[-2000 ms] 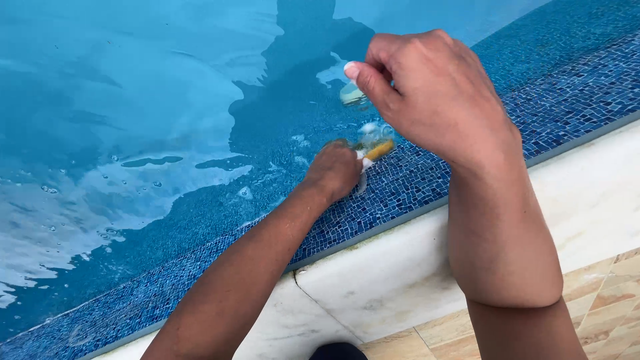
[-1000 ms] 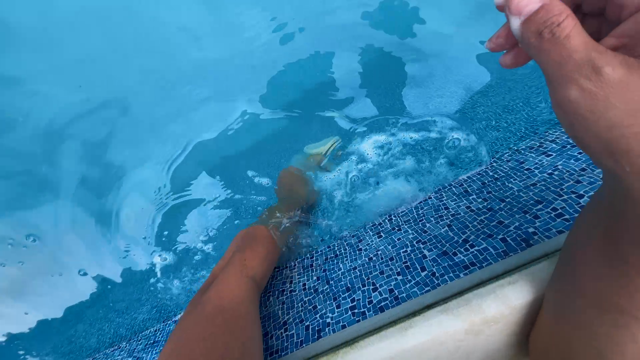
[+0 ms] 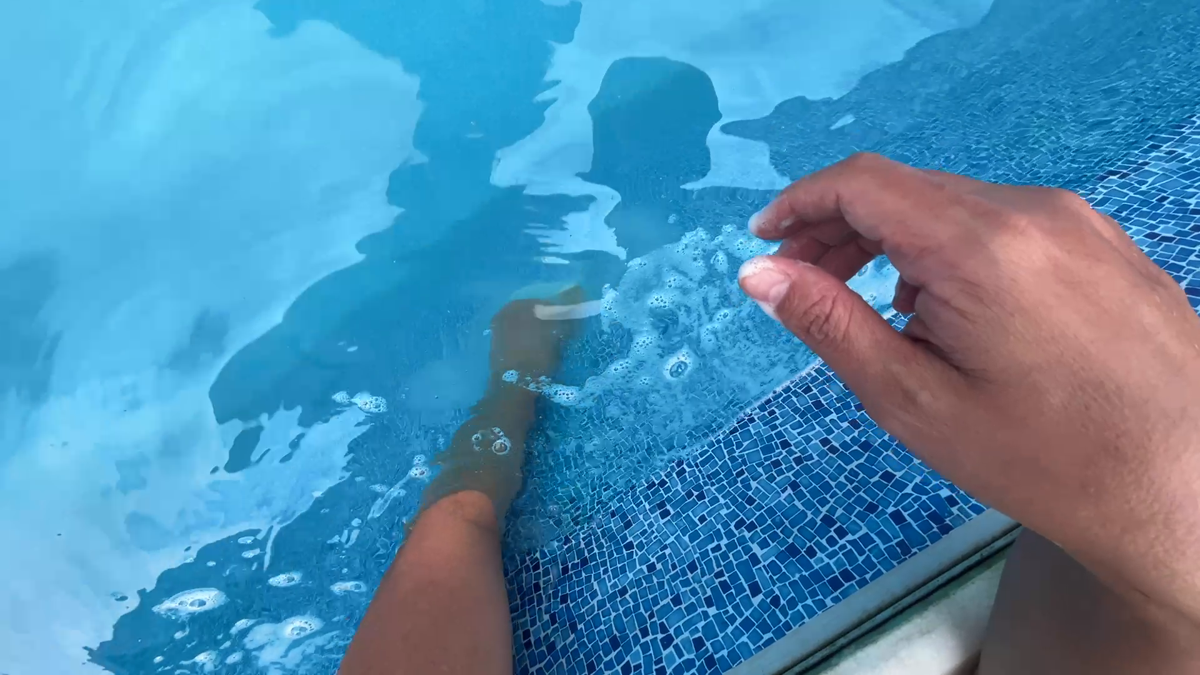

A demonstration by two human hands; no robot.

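My left hand is under the pool water beside the tiled wall, its arm reaching in from the bottom. A pale, partly yellowish object shows at its fingers; the water blurs its shape, and the fingers look closed on it. Above the water at the right, my right hand hangs with curled fingers and the thumb apart from them, holding nothing. White foam or bubbles float between the two hands, and whitish wet residue is on the right thumb and fingertip.
Blue mosaic tiles line the pool wall and run down into the water. A pale stone coping with a grey edge strip borders the pool at the bottom right. Dark reflections and scattered bubbles lie on the water surface.
My left hand has gone deeper under water with the pale and yellow object. My right hand has come back lower into view since one second ago. Foam has spread beside the left arm.
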